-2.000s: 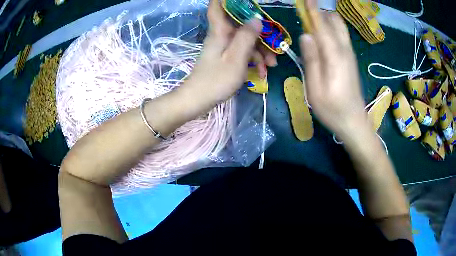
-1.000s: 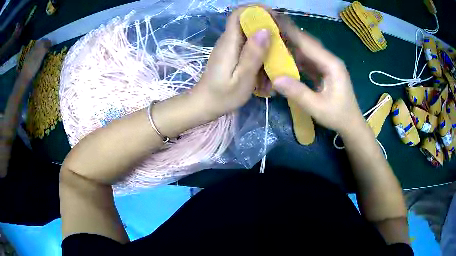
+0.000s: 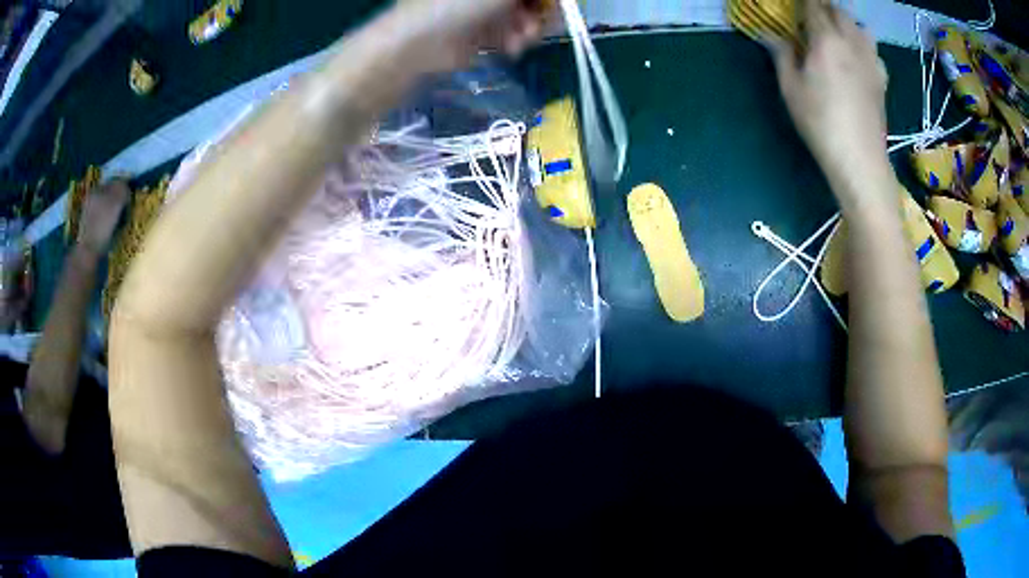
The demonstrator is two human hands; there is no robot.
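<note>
My left hand (image 3: pixel 491 25) is blurred at the top edge, its fingers partly cut off; its hold cannot be made out. A blurred white cord (image 3: pixel 598 96) hangs beside it. My right hand (image 3: pixel 833 79) is at the stacked yellow covers (image 3: pixel 767 16) at the top right; its fingertips touch or overlap them, and a grip cannot be confirmed. A yellow shell with blue marks (image 3: pixel 559 164) lies by the plastic bag, with a white cord running below it. A separate flat yellow cover (image 3: pixel 668 254) lies on the dark green bench (image 3: pixel 733 361).
A bundle of pale cords (image 3: pixel 384 305) in a clear bag (image 3: pixel 553 327) fills the left, partly under my left forearm. Blue-marked units (image 3: pixel 965 220) are heaped right. A looped cord (image 3: pixel 796 265) lies by my right forearm. Another person's hand (image 3: pixel 102 215) is at far left.
My hands have parted from the yellow cover and unit they held together. My left hand moved up to the top edge, my right hand up and right to the stack.
</note>
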